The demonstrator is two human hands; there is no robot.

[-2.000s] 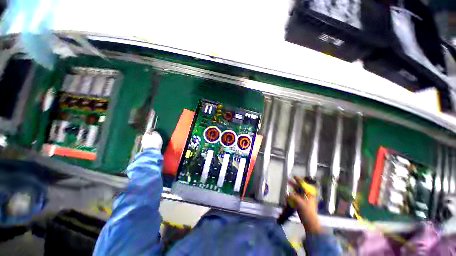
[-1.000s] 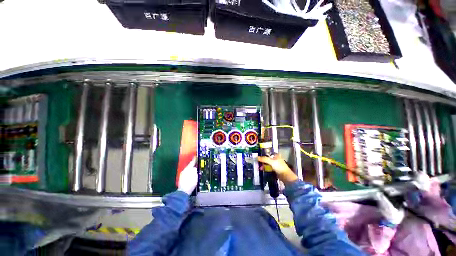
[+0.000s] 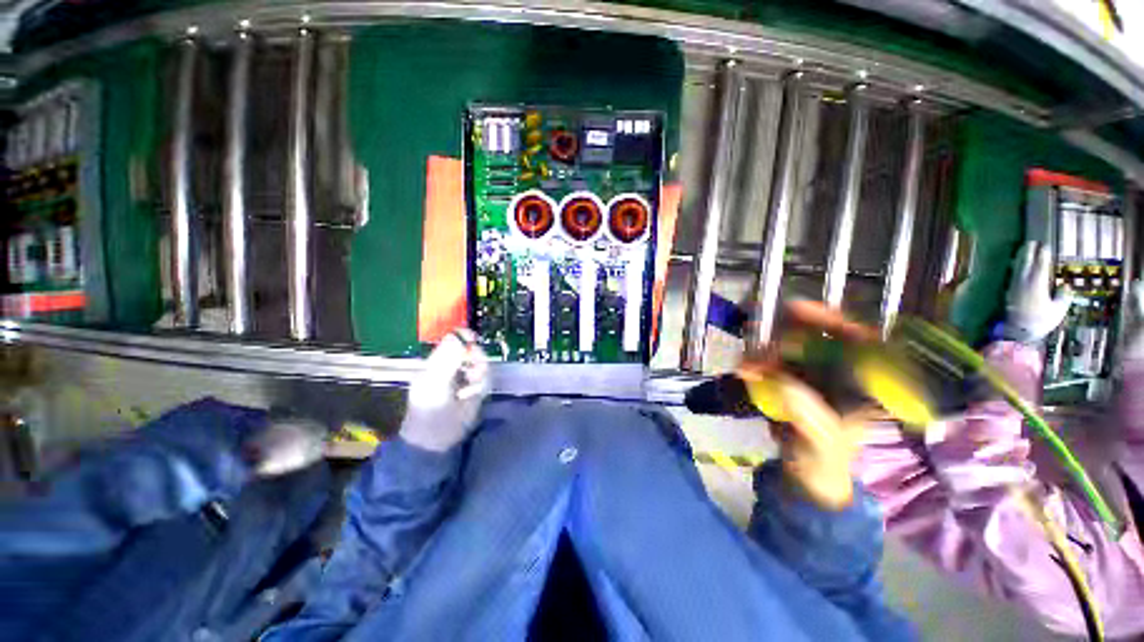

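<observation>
The power board lies in front of me, with three copper-red rings in white rims across its middle and white strips below them. A silver-grey plate edge shows on its near side. My left hand, in a white glove, is at the board's near left corner with its fingers closed together; whether it pinches something tiny I cannot tell. My right hand, ungloved and blurred, holds the black and yellow electric screwdriver to the right of the board, clear of it.
The dark green pallet lies under the board, with a red-orange sheet beside it. Metal rollers flank it. Another board is at the right, by a person's white-gloved hand and pink sleeve. A blue-sleeved person is at lower left.
The view has tilted down, so the shelf bins have left it. My right hand and screwdriver have moved away rightward from the board's right edge. My left hand has drawn nearer to me.
</observation>
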